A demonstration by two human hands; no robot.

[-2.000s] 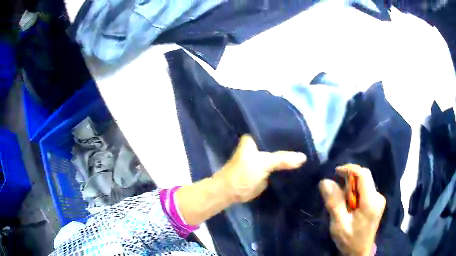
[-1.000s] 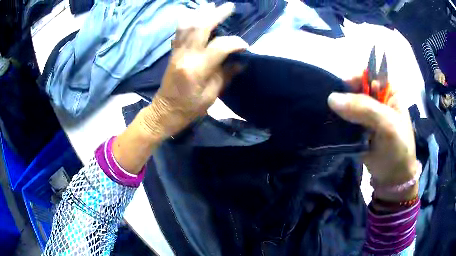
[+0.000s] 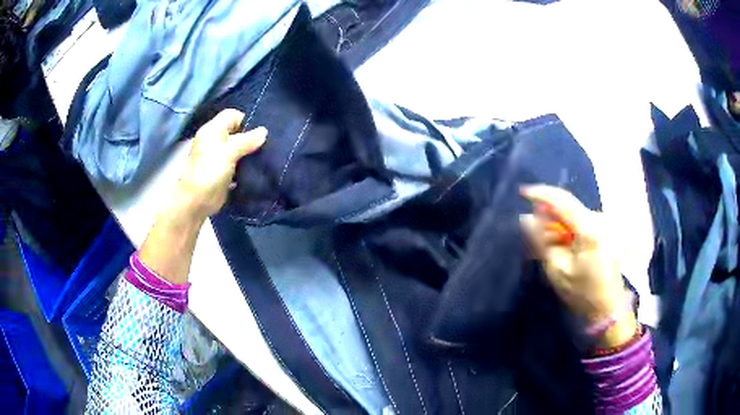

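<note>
A dark navy denim garment (image 3: 479, 300) with pale blue inside and light stitching lies across the white table in front of me. My left hand (image 3: 219, 162) pinches a dark stitched part (image 3: 312, 146) of it at the left, fingers partly behind the cloth. My right hand (image 3: 572, 251) is blurred, at the garment's right side, closed around the orange handle of thread snips (image 3: 554, 224). The snips' blades cannot be made out.
Pale blue and navy garments (image 3: 182, 73) are heaped at the upper left. More denim (image 3: 698, 219) hangs at the right table edge. The white table (image 3: 487, 61) has a curved edge. Blue crates (image 3: 77, 284) stand at the lower left.
Both hands have moved lower, the left also to the left. The dark panel stretched between them has dropped and folded over, and the snips' blades no longer show.
</note>
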